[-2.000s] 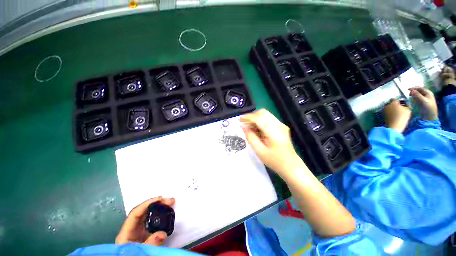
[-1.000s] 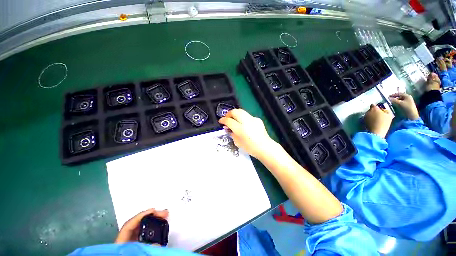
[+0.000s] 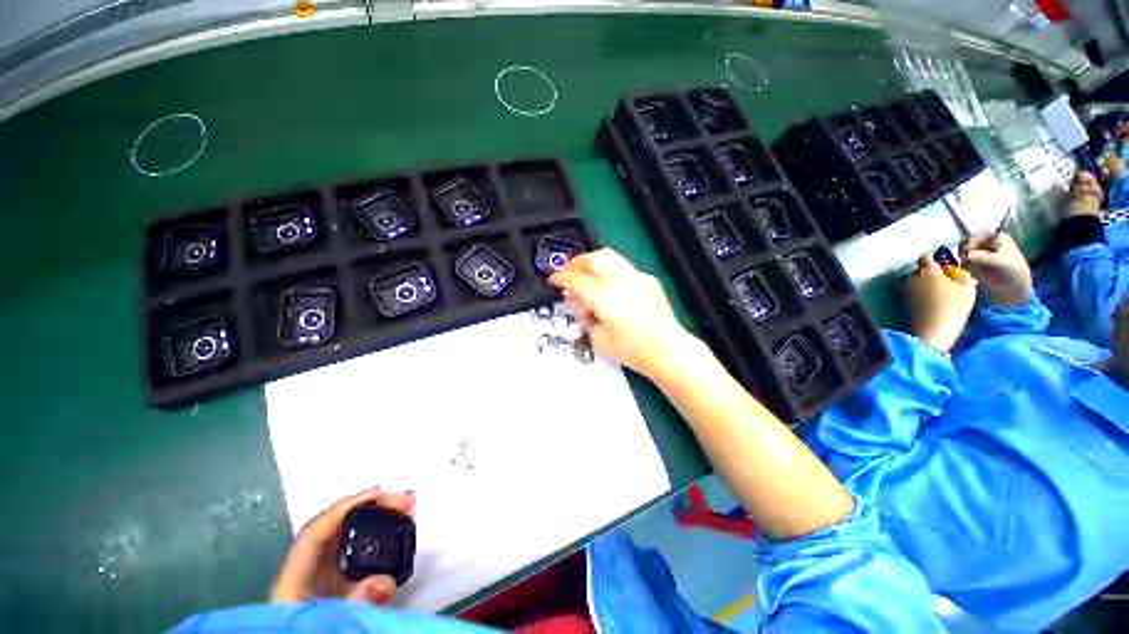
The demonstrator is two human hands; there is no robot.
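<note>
My left hand [image 3: 316, 552] holds a black rounded-square housing [image 3: 379, 545] low over the near left part of the white paper sheet [image 3: 372, 434]. My right hand [image 3: 615, 310] is at the sheet's far right corner, fingertips together beside the pile of tiny dark parts [image 3: 566, 337] and close to the front right pocket of the foam tray [image 3: 254, 287]. Whether the fingertips hold a part or a tool cannot be seen. A few small specks [image 3: 463, 458] lie mid-sheet. The tray has housings in its pockets; the back right pocket is empty.
A second foam tray [image 3: 728, 266] stands at an angle just right of my right forearm, with another tray block [image 3: 854, 204] beyond it. A person in a blue smock [image 3: 953, 458] works at the right. The bench edge runs below the sheet.
My right hand has moved slightly left, from beside the pile to its far side near the tray pocket. My left hand still holds the housing, its angle slightly changed. The camera view has shifted.
</note>
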